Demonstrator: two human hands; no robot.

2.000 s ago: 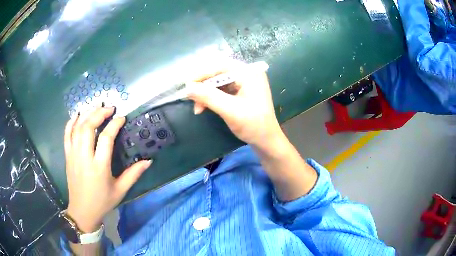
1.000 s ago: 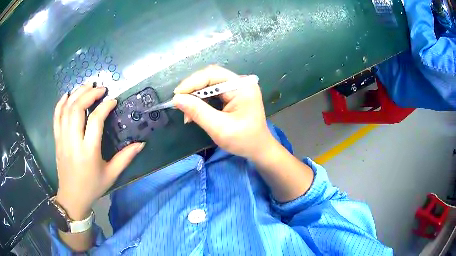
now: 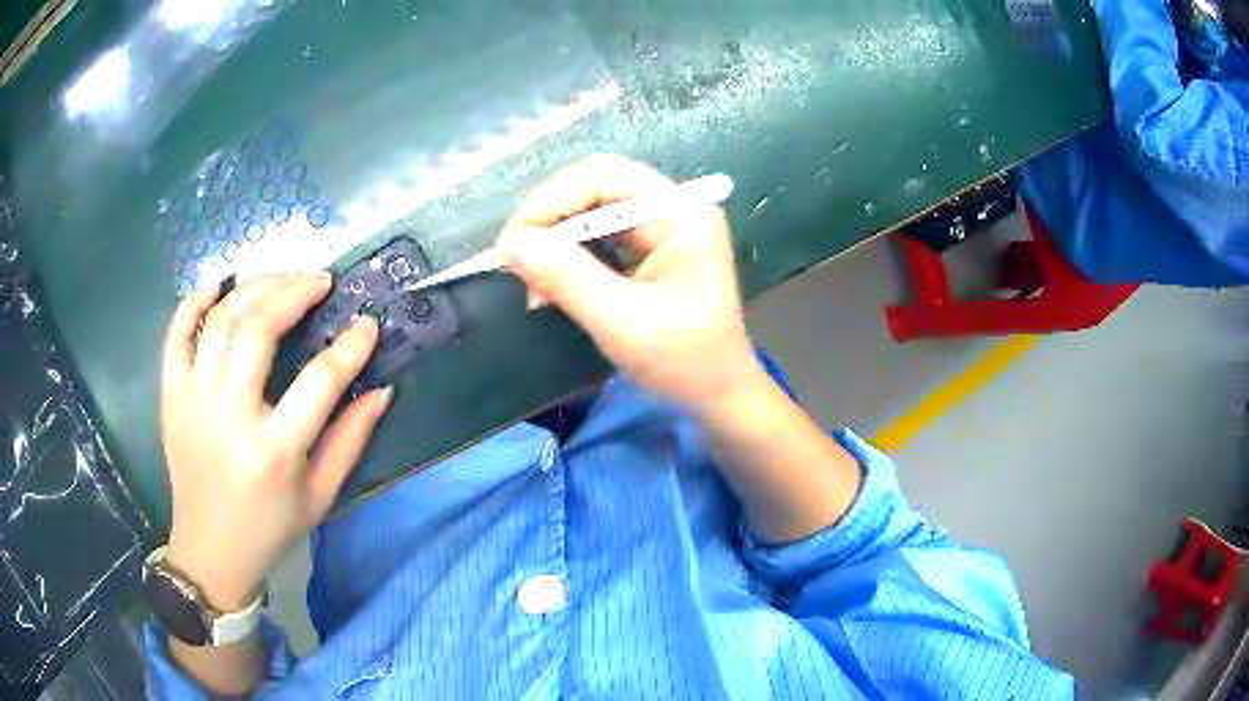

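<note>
The black phone camera-area part (image 3: 429, 329) lies flat on the dark green surface, with round and square openings. My left hand (image 3: 267, 377) rests over its left side, with a fingertip on the part near a round opening; the fingers cover some of it. My right hand (image 3: 637, 281) holds the white tweezers (image 3: 603, 222) like a pen. Their tip points at the part's upper middle, close to my left fingertip; contact cannot be told. The sheet of small adhesive rings (image 3: 244, 206) lies beyond my left hand. No ring is discernible at the tip.
The black plastic-covered tray (image 3: 55, 507) is at the far left. A person's blue sleeve (image 3: 1164, 151) is at the upper right, above a red stool (image 3: 1007, 295). Another red stool (image 3: 1192, 582) stands on the grey floor. The table's near edge runs diagonally before my body.
The tweezers came down from the ring sheet's side to the part. My left index finger has since moved from the part's edge onto its middle, and the tip has shifted slightly off the round opening.
</note>
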